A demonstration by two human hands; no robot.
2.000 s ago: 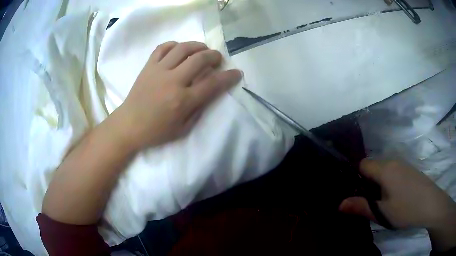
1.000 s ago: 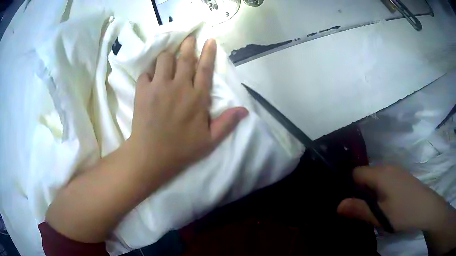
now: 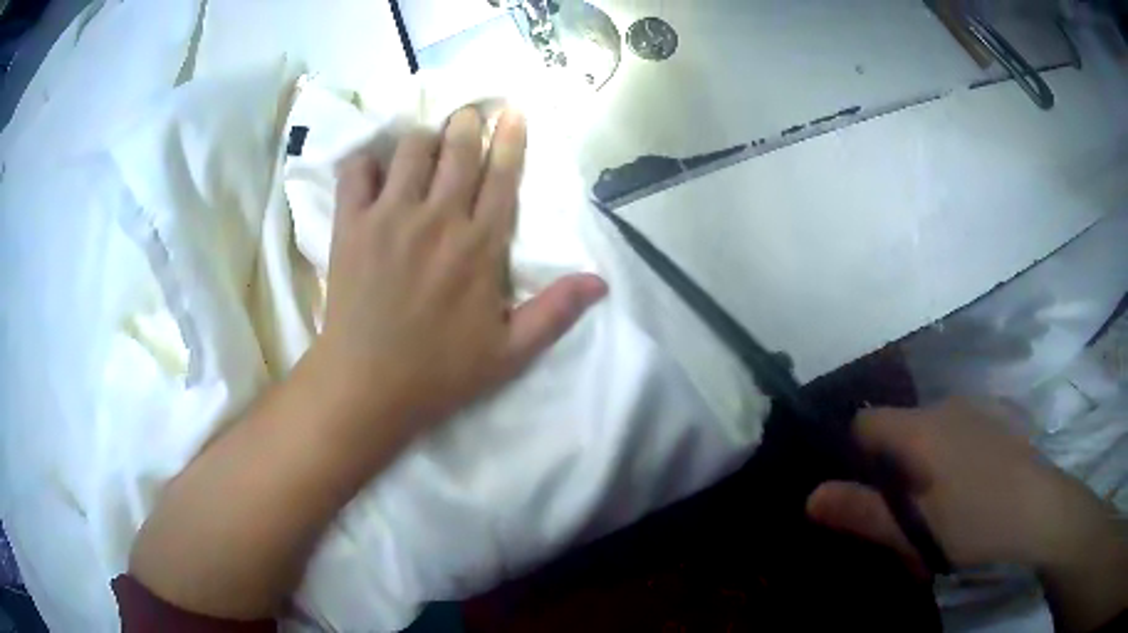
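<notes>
The white garment [image 3: 594, 458] lies in soft folds over the left and middle of the table, with a small black label [image 3: 297, 140] on it. My left hand [image 3: 427, 260] lies palm down on the cloth, fingers pointing to the lamp glare and thumb spread to the right. My right hand [image 3: 965, 495] holds the long black fabric shears [image 3: 705, 303] by the handle at lower right. The blades look closed and lie along the garment's right edge, tip pointing up and left. Whether they touch the cloth I cannot tell.
The presser foot area [image 3: 548, 31] is under the lamp at the top, with a round metal disc [image 3: 651, 38] beside it. A slim silver tool [image 3: 1014, 64] and a brown stick [image 3: 962, 31] lie at upper right. More white cloth [image 3: 1039, 334] is piled at right.
My left hand has gone from bent fingers at the cloth's edge to lying flat on it. The garment's top edge has moved down, uncovering the presser foot area. The shears stay in my right hand.
</notes>
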